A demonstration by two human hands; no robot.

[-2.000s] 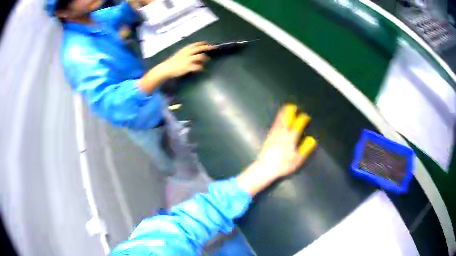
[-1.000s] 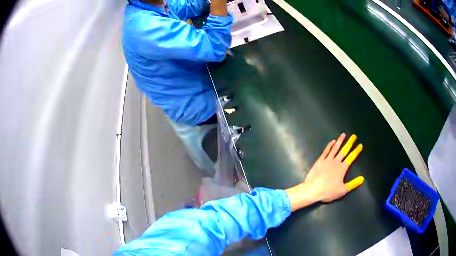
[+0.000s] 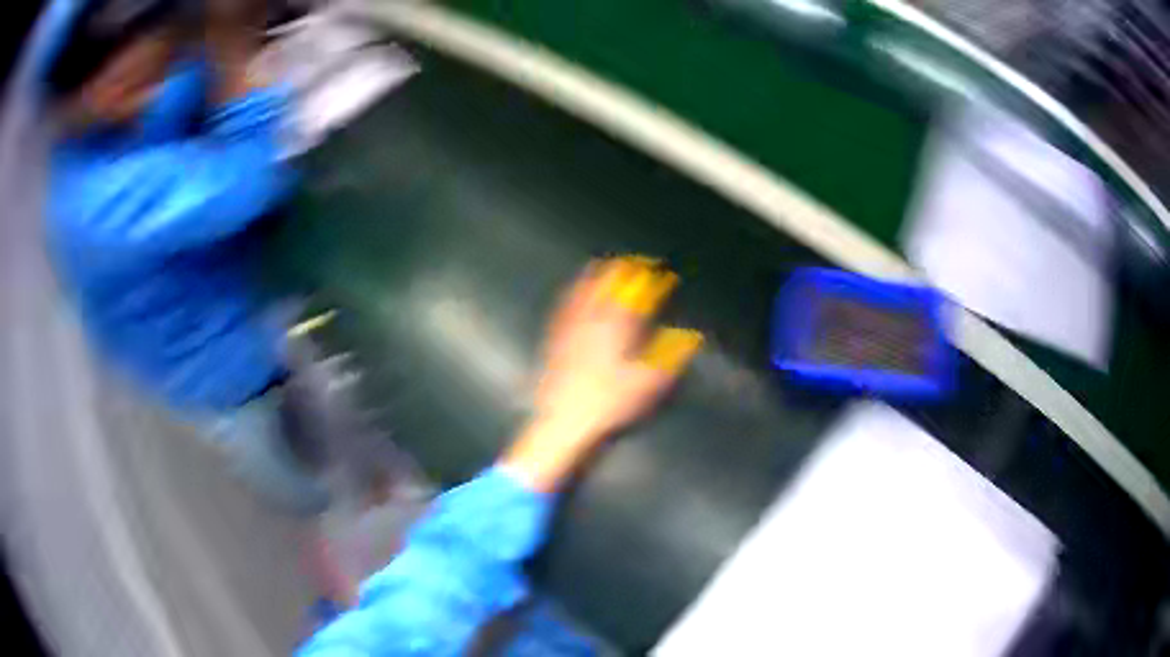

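Observation:
My left hand (image 3: 599, 356) is palm down on the dark green bench (image 3: 449, 193), blurred, with yellow finger cots on the thumb and some fingers. The thumb is apart from the fingers and no object shows in the hand. The blue screw bin (image 3: 866, 335), filled with tiny dark grains, sits on the bench to the right of the hand. The white work mat (image 3: 873, 546) lies below the bin at the lower right. My right hand is out of the picture.
A person in a blue smock (image 3: 173, 257) is at the left, near a white sheet (image 3: 353, 80). A pale rail (image 3: 757, 205) runs along the green belt (image 3: 616, 58). A loose white paper (image 3: 1014, 231) lies beyond the bin. A clear plastic bag hangs at the bench edge, blurred.
The view has swung, so my left hand, the bin and the person appear farther left. More of the mat and loose paper shows. My left hand's fingers look closer together than a second ago.

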